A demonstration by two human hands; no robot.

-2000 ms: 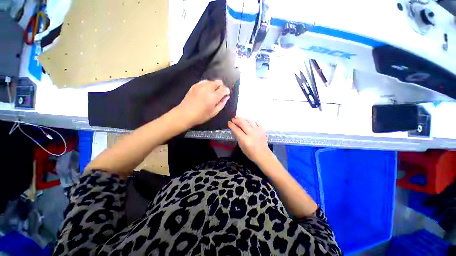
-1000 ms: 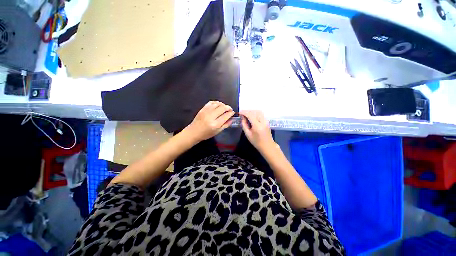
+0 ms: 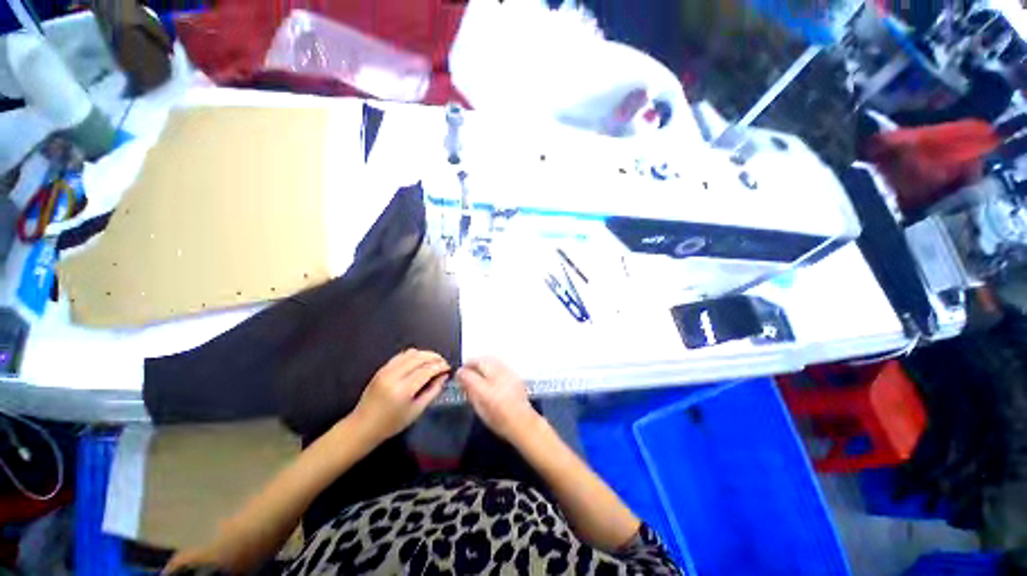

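Note:
A dark brown cut fabric panel (image 3: pixel 327 338) lies on the white table, its right edge running up to the needle area (image 3: pixel 467 231) of the sewing machine (image 3: pixel 698 191). My left hand (image 3: pixel 403 388) pinches the panel at its lower right corner, near the table's front edge. My right hand (image 3: pixel 493 394) is close beside it, with thumb and finger closed on the same corner. The fingertips of both hands almost touch. The small fold between them is too small to make out clearly.
A tan perforated card (image 3: pixel 225 214) lies at left, scissors (image 3: pixel 47 210) beyond it. Slim dark tools (image 3: pixel 566 290) and a phone (image 3: pixel 717 322) lie at right. A smaller tan card (image 3: pixel 214 478) and a blue crate (image 3: pixel 732 484) are below the table edge.
My left hand has come down from the middle of the panel to its lower corner, beside my right hand. The view has tilted up, showing more of the machine and the background.

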